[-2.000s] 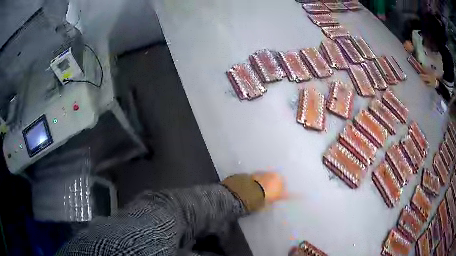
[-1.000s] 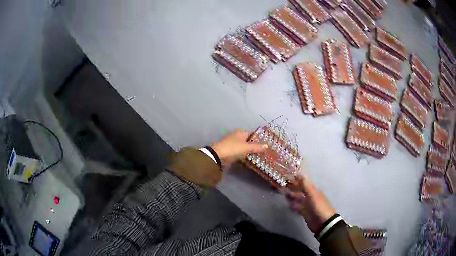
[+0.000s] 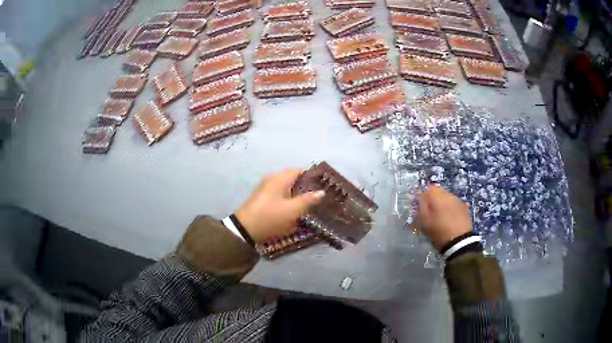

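My left hand (image 3: 272, 206) holds a dark brown circuit board panel (image 3: 339, 204) tilted over the table, thumb on its face. A stack of panels (image 3: 292, 242) lies partly under that hand and the held panel; I cannot tell whether the hand touches it. My right hand (image 3: 443, 218) is at the left edge of a large loose heap of small leaded components (image 3: 503, 167), fingers bent together. Whether it pinches a component cannot be told. The heap is blue, violet and white, with a shiny clear plastic sheet (image 3: 402, 191) at its edge.
Laid-out panels (image 3: 285, 79) stand in columns across the pale table (image 3: 141, 187). The nearest are a stack (image 3: 221, 122) left of centre and one (image 3: 373, 106) beside the heap. A tiny pale piece (image 3: 347, 283) lies near the front edge. A white cup-like object (image 3: 535, 33) is at upper right.
The view has swung right, bringing the heap into sight. My right hand has left the panels and moved to the heap. My left hand now holds a panel tilted, dark face showing.
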